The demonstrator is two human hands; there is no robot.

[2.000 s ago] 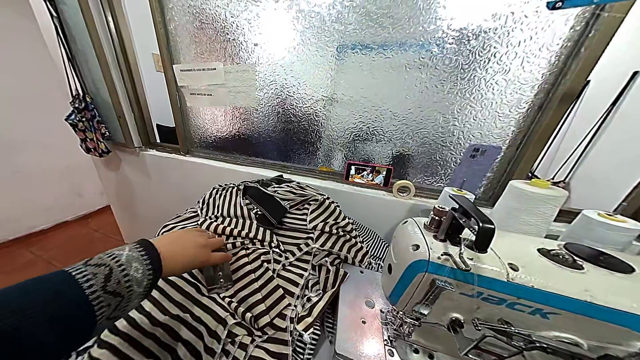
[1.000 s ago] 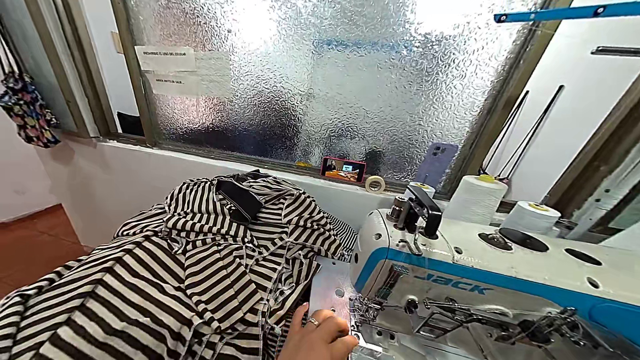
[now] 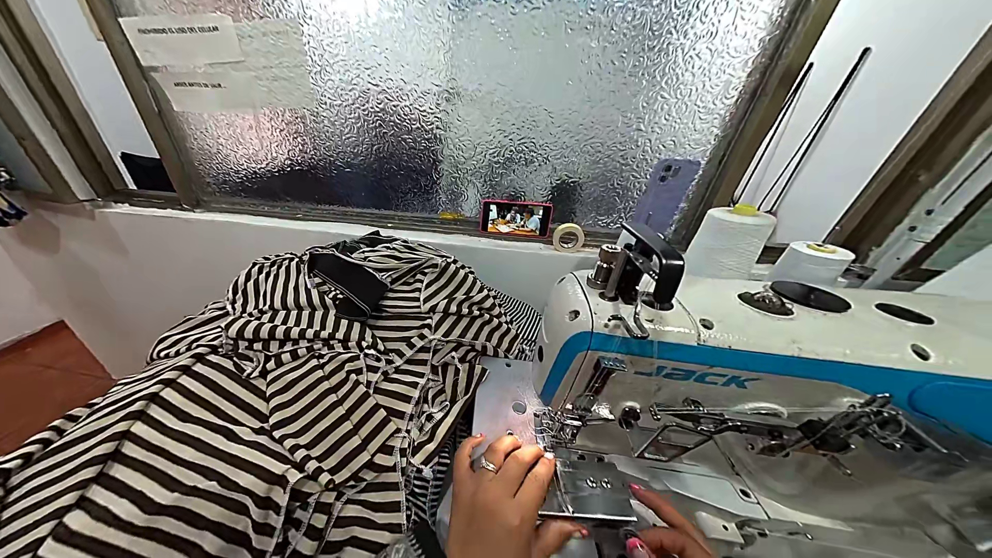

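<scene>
My left hand (image 3: 500,492), with a ring, reaches in at the bottom centre. Its fingertips and thumb close around the left edge of a small metal plate (image 3: 593,488) with screws, at the front of a Jack industrial sewing machine (image 3: 697,376). My right hand (image 3: 670,531) comes in from the lower right, its painted fingertips at that plate's lower right corner; its grip is partly hidden. Behind the plate are the needle and presser-foot area (image 3: 570,422) and the flat metal bed (image 3: 508,395). Black-and-white striped fabric (image 3: 209,442) lies piled left of the bed.
On the window ledge stand a phone (image 3: 515,219) with a lit screen, a roll of tape (image 3: 569,238) and a purple phone (image 3: 666,194). White thread cones (image 3: 728,244) rise behind the machine. A black piece (image 3: 349,285) lies on the fabric pile.
Two seconds ago my left hand was over the striped fabric by a metal piece; it has moved right to the machine. My right hand has come into view. The view has shifted right and closer.
</scene>
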